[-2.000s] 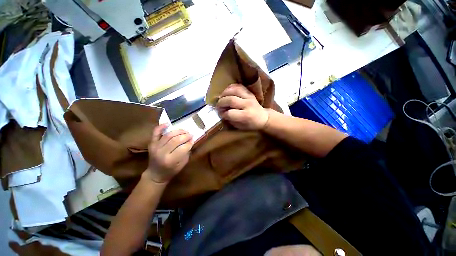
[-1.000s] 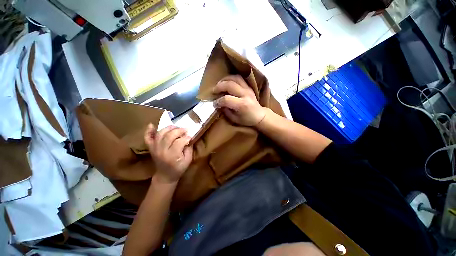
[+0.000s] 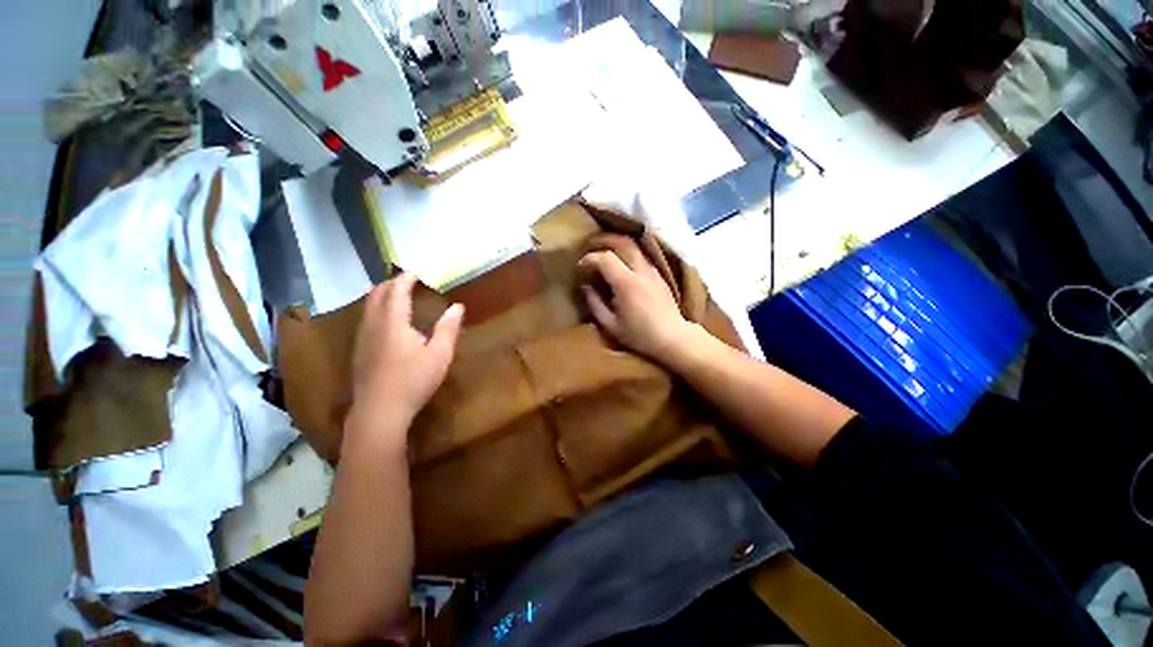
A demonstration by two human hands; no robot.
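The brown bag panel (image 3: 506,430) lies across the front edge of the machine table and down over my dark apron, with creases and a fold in its middle. My left hand (image 3: 402,348) rests on the panel's left part, thumb and fingers apart. My right hand (image 3: 628,297) is at the panel's upper right, fingers curled on the cloth beside a folded-up edge; whether they pinch it is hard to tell. A darker brown patch shows between my hands. The white sewing machine head (image 3: 331,76) with the yellow clamp frame (image 3: 468,133) stands beyond the panel.
White-backed panels (image 3: 164,506) are piled on the left. A white sheet (image 3: 645,114) lies on the dark machine plate. A small tool with a black cord (image 3: 765,133) lies right of it. Dark brown pieces (image 3: 929,57) sit at the upper right. A blue crate (image 3: 904,322) stands on the right.
The panel has been lowered and spread flatter, and the white strip between my hands no longer shows. My left hand has opened and moved up. The view has shifted, showing more of the machine head.
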